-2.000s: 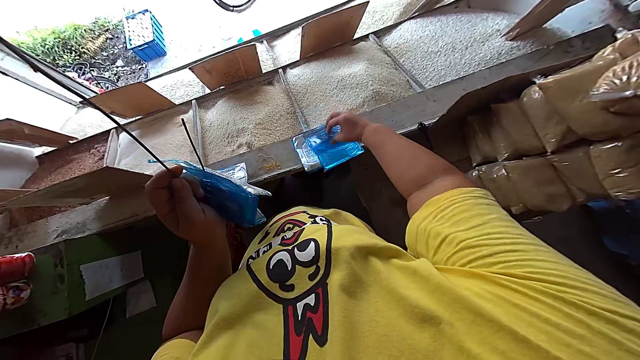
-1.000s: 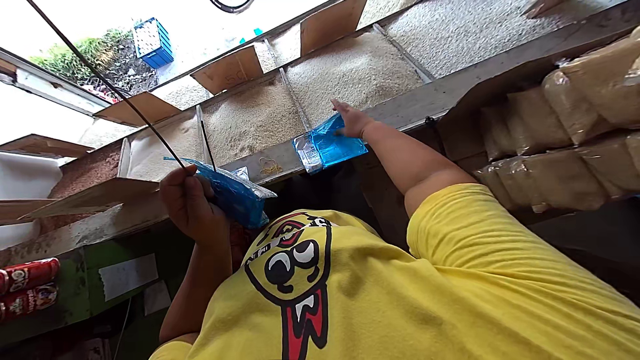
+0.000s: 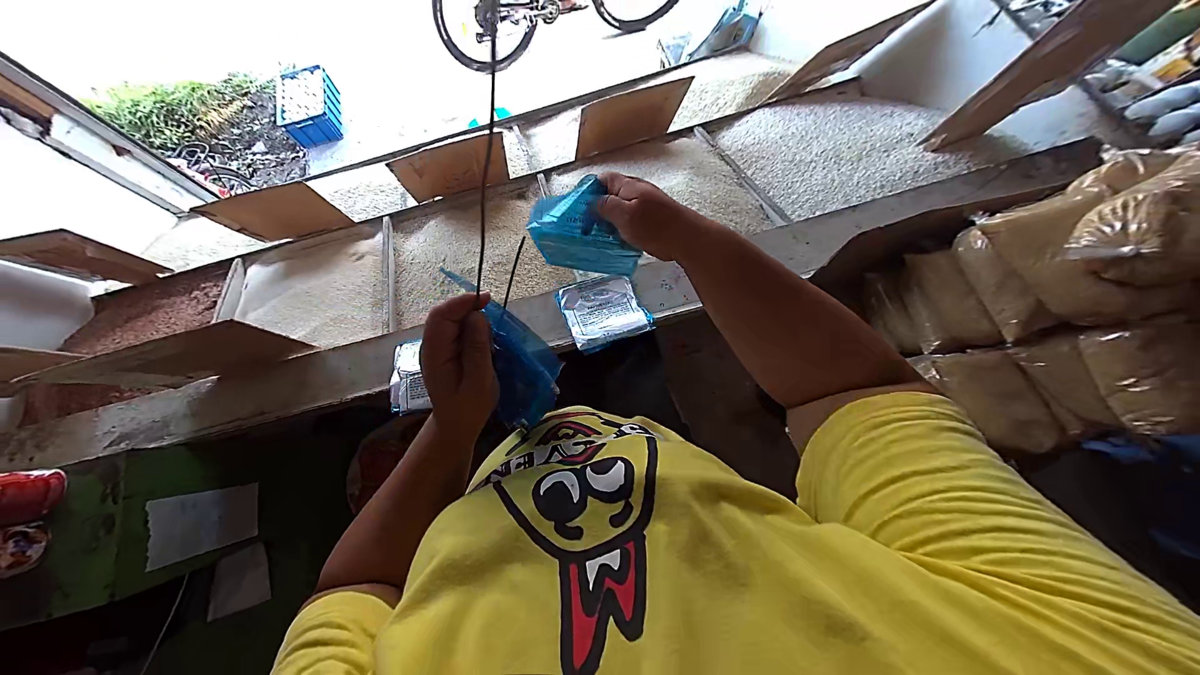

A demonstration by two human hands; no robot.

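My left hand [image 3: 459,366] is closed on a dark wire or cord [image 3: 485,169] and on blue plastic packaging [image 3: 523,370], which hangs beside its fingers. A second thin dark end sticks up just right of that hand. My right hand [image 3: 642,214] pinches a crumpled sheet or bag of translucent blue plastic [image 3: 579,230] above the ledge. Under that plastic, a silver and blue packet [image 3: 603,312] with writing rests at the ledge's edge. Another silver packet [image 3: 410,377] shows behind my left hand.
Divided bins of grain [image 3: 844,141] run beyond the wooden ledge [image 3: 731,291], with brown boards [image 3: 633,117] standing among them. Stacked bags of brown powder or grain [image 3: 1031,309] lie at right. Outside are a blue crate [image 3: 309,105] and a bicycle [image 3: 487,28].
My right hand has lifted the blue plastic off the silver packet, where it lay one second ago. My left hand keeps its hold. The view has shifted.
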